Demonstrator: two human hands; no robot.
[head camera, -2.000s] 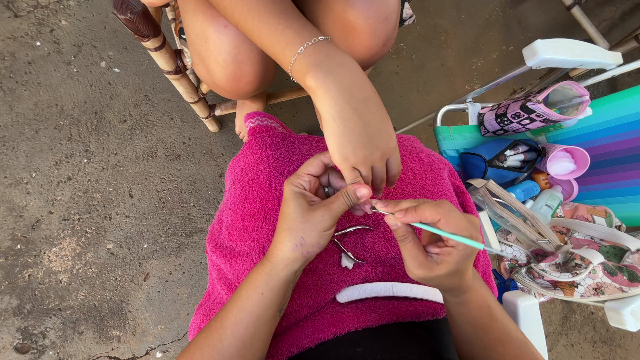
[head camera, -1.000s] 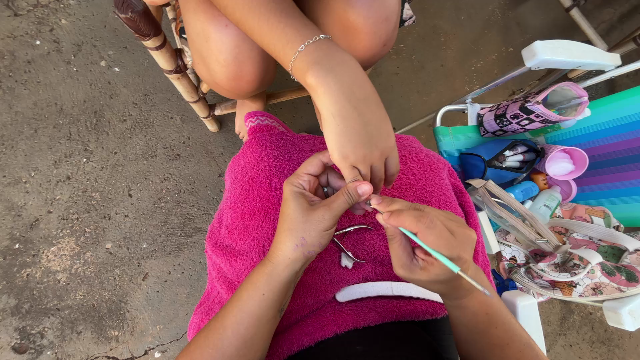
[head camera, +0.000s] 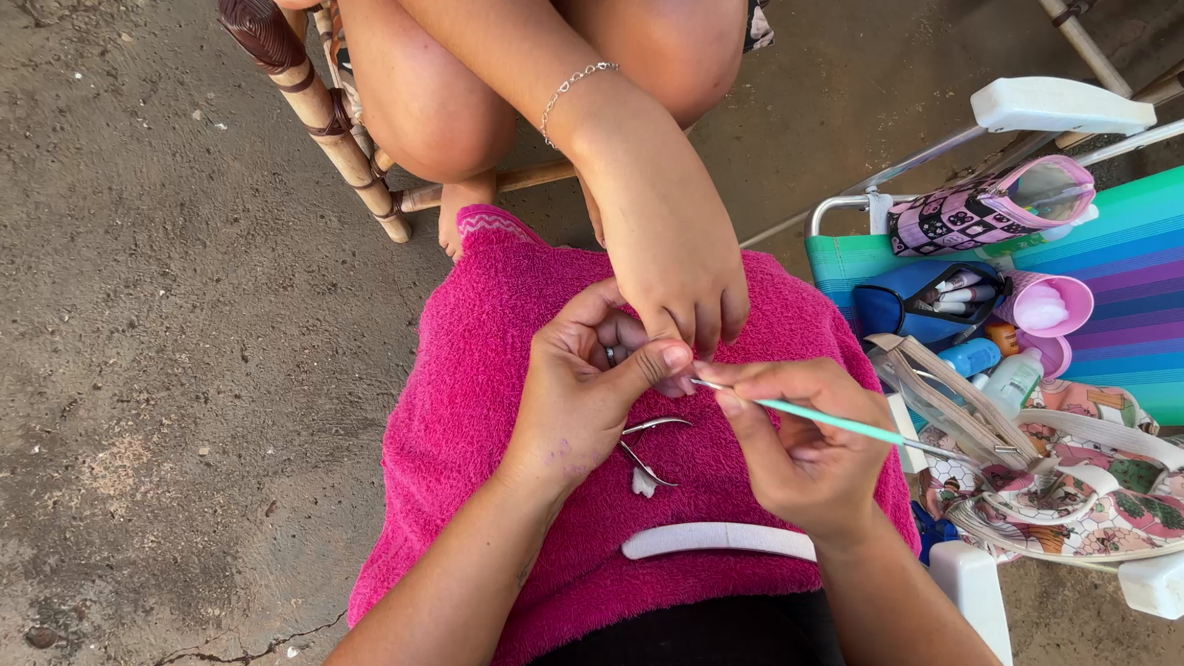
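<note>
My left hand (head camera: 601, 370) holds a finger of another person's hand (head camera: 680, 250), which reaches down from the top with a chain bracelet (head camera: 564, 88) at the wrist. Pinched in my right hand (head camera: 805, 435) is a slim manicure tool with a mint-green handle (head camera: 832, 421); its metal tip lies close to the held fingertip. A pink towel (head camera: 490, 333) covers my lap beneath the hands. On it, partly hidden by my left hand, rest metal cuticle nippers (head camera: 647, 462) beside a bit of white cotton (head camera: 644, 482). A curved white nail file (head camera: 721, 538) lies nearer my body, its right end behind my right hand.
At right, a striped folding chair (head camera: 1138, 277) with white armrests holds a patterned pouch (head camera: 953, 217), a blue case (head camera: 902, 301), a pink cup (head camera: 1068, 305), bottles and a floral bag (head camera: 1101, 499). The other person sits on a bamboo chair (head camera: 342, 153) at the top.
The tool's handle has swung in my right hand, first steeper, now flatter and pointing right. My left hand keeps its hold on the other person's finger; nippers and file have not moved.
</note>
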